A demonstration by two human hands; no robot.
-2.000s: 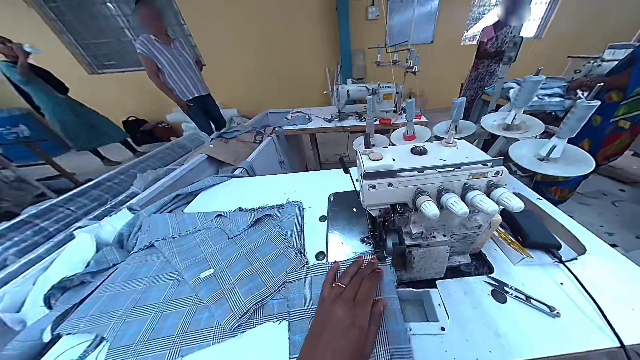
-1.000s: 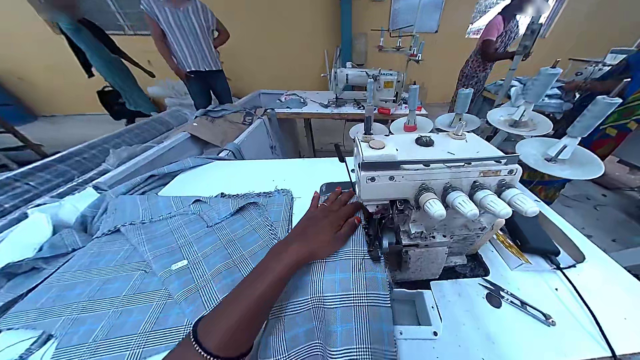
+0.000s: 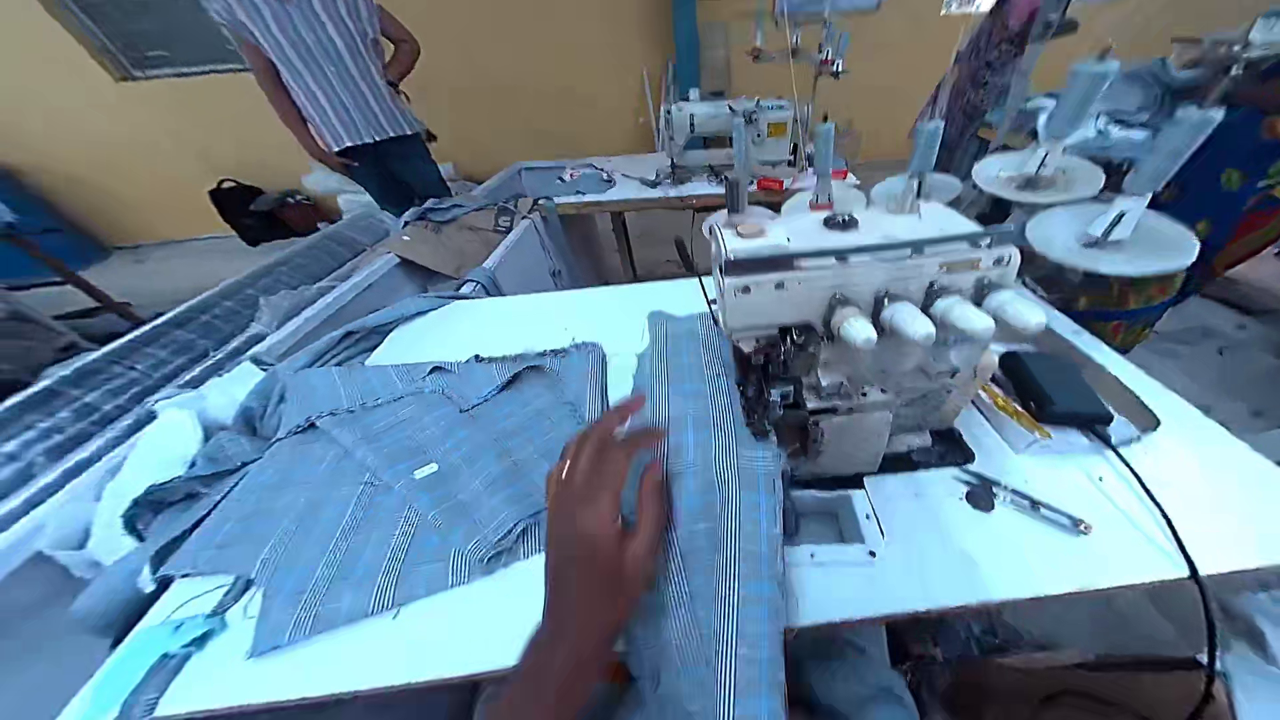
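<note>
My left hand (image 3: 600, 510), with a ring on one finger, hovers or rests at the left edge of a long grey-blue plaid fabric panel (image 3: 700, 500); its fingers are apart and contact is unclear. The panel runs along the left side of a white overlock sewing machine (image 3: 860, 270) and hangs over the table's front edge. Left of my hand lies a wider plaid piece (image 3: 400, 470) with frayed edges and a small white sticker. My right hand is not in view.
Thread snips (image 3: 1030, 503) and a black box (image 3: 1055, 388) with a cable lie right of the machine. Thread cones on discs stand behind it. Another sewing machine (image 3: 735, 130) is farther back. A person (image 3: 330, 90) stands at the back left, beyond a fabric-filled bin.
My left hand has drawn back from beside the machine toward the table's front edge. The long panel now reaches past that edge, with white tabletop showing between it and the wider piece.
</note>
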